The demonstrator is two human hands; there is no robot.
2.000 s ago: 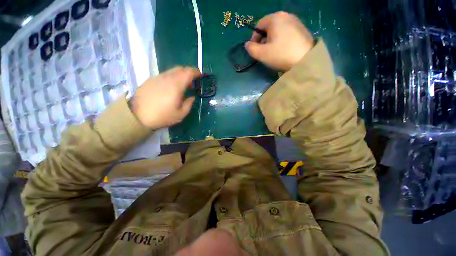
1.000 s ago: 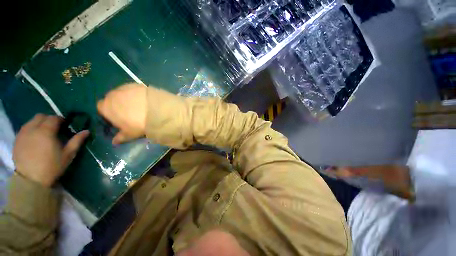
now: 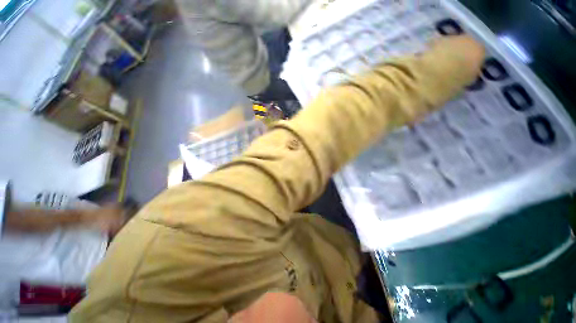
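My left hand [image 3: 462, 55] is over the white blister tray [image 3: 436, 217], seen from its back and blurred. Its fingers are hidden, so I cannot tell whether it holds anything. Black square frames lie in the tray pockets: one [image 3: 450, 27] just beyond the hand, and several, such as this outer one [image 3: 541, 129], on its near right side. One by the wrist is partly covered. Two more black frames, one of them here [image 3: 494, 293], lie blurred on the green mat [image 3: 442, 268]. My right hand is not in view.
A grey-white sleeve [image 3: 237, 53] of another person is beyond the tray. Another person's arm [image 3: 63, 219] shows at left. A second tray [image 3: 230, 144] with a grid, cartons [image 3: 79, 104] and shelves stand beyond. Small gold specks [image 3: 547, 307] lie at lower right.
The view has swung from the mat and right-hand trays to the left tray. My left hand has moved from a black frame on the mat to above the tray. My right hand has left the picture.
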